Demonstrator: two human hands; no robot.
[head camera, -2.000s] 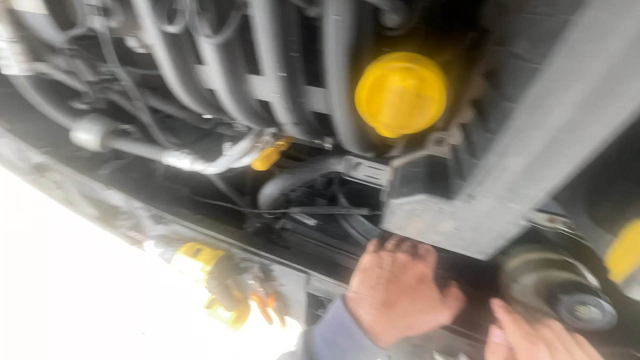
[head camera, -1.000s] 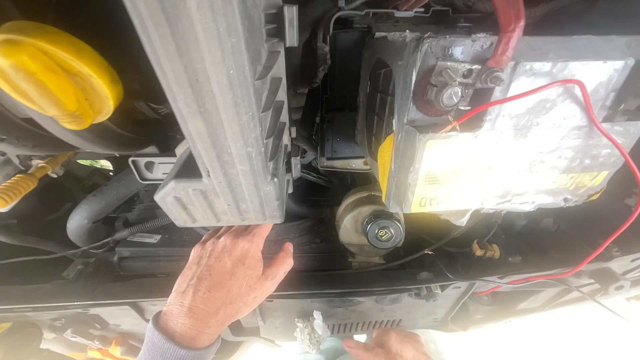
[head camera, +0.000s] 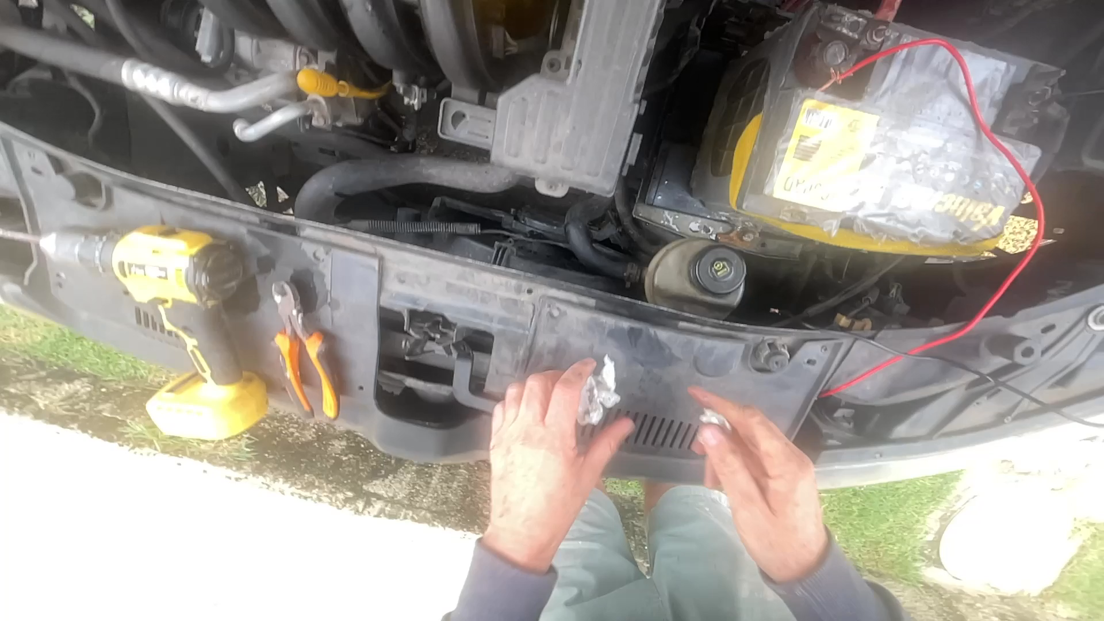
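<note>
My left hand (head camera: 548, 448) is over the black plastic front panel (head camera: 630, 362) of the engine bay, its thumb and index finger apart beside a crumpled piece of silvery foil (head camera: 599, 392). Whether the fingers grip that foil I cannot tell. To its right, my right hand (head camera: 763, 470) pinches a small whitish crumpled scrap (head camera: 714, 420) between thumb and fingers, above the panel's slotted vent (head camera: 660, 431). Just behind the hands sits a fluid reservoir with a black cap (head camera: 718, 269).
A yellow cordless drill (head camera: 172, 263) and orange-handled pliers (head camera: 306, 349) lie on the panel at left. A car battery (head camera: 897, 164) with a red wire (head camera: 1026, 185) is at upper right. The hood latch (head camera: 435, 336) sits in a recess left of my hands.
My left hand has come away from the grey housing to the front panel beside the foil. My right hand, partly cut off at the bottom edge before, is now in full view. The view has shifted.
</note>
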